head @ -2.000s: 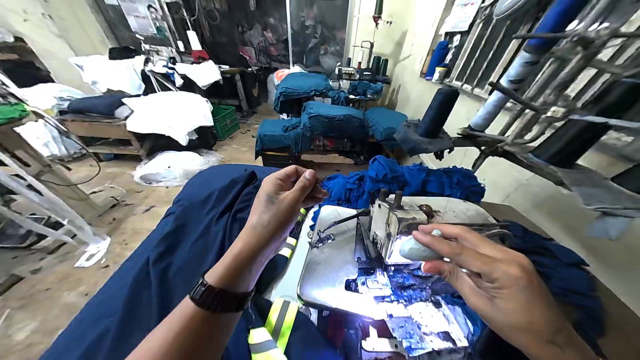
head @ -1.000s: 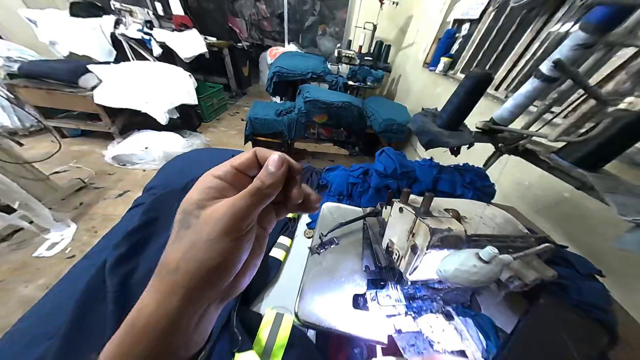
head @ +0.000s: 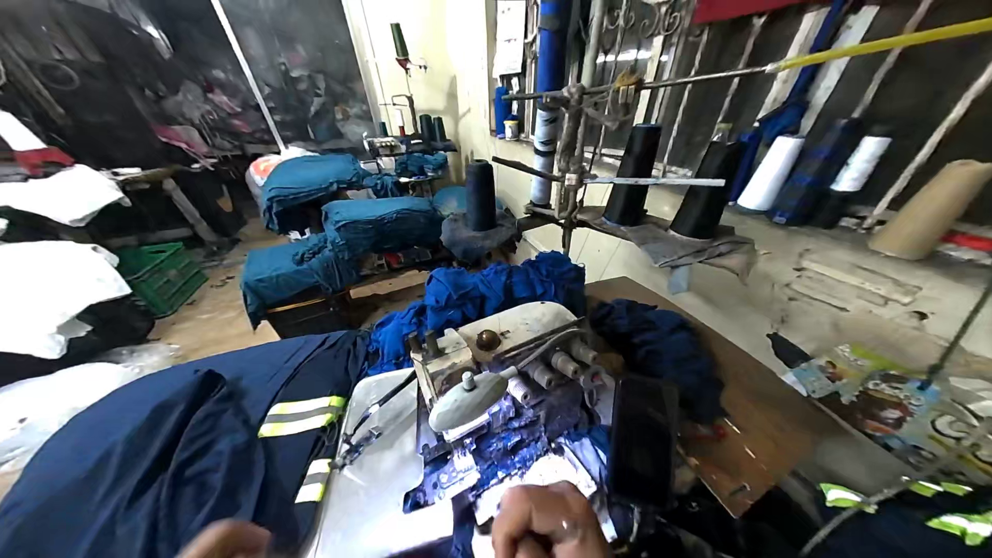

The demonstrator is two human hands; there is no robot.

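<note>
An industrial sewing machine [head: 496, 341], its lower works lit by a lamp, stands on the table in front of me. My right hand [head: 546, 519] is low at the centre, fingers curled, just in front of the lit works; whether it holds anything is not visible. Only blurred fingers of my left hand [head: 225, 539] show at the bottom edge, left of the metal machine plate [head: 372, 473]. Navy cloth with reflective stripes [head: 302, 415] lies to the left of the plate. A dark phone-like device [head: 643, 438] stands upright at the machine's right side.
Crumpled blue cloth [head: 504, 287] lies behind the machine, and dark navy cloth [head: 659, 349] on the wooden tabletop [head: 744, 387]. Black thread cones [head: 634, 174] stand on a rack at the right. Teal cloth stacks [head: 380, 225] and a green crate [head: 159, 275] are farther back.
Both hands have moved down toward the bottom edge; my left hand was raised in front of the machine before. My right hand has left the lamp head. The view has swung right.
</note>
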